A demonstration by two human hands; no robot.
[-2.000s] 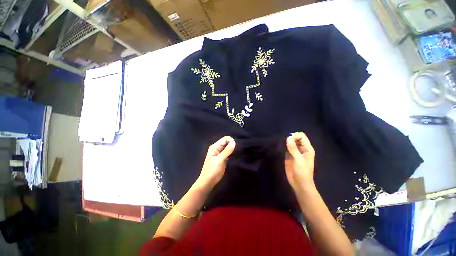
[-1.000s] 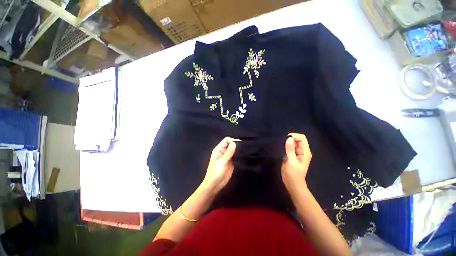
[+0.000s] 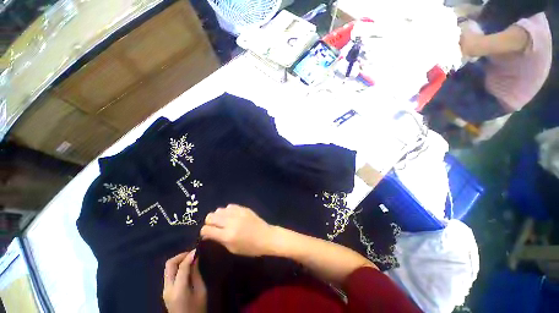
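Observation:
The black garment (image 3: 245,165) lies spread on the white table, its collar towards the upper left and its gold chest embroidery (image 3: 178,202) face up. Gold hem embroidery (image 3: 338,214) shows at the right. My left hand (image 3: 184,284) is at the lower middle, fingers closed on the black cloth. My right hand (image 3: 236,229) is just above and right of it, its fingers bent and pinching the cloth close to the left fingertips. A small dark thing shows between the hands, too unclear to name.
A blue crate (image 3: 423,195) stands at the right with pale wrapping (image 3: 438,263) below it. Clipboards (image 3: 21,275) lie at the left edge. A small dark tool (image 3: 345,117) lies beyond the garment. Another person (image 3: 515,61) is at the upper right, beside white cloth. A fan (image 3: 245,12) is at the top.
The view has turned to the right, bringing the other person into sight. My hands, earlier apart over the garment's middle, have come close together below the chest embroidery.

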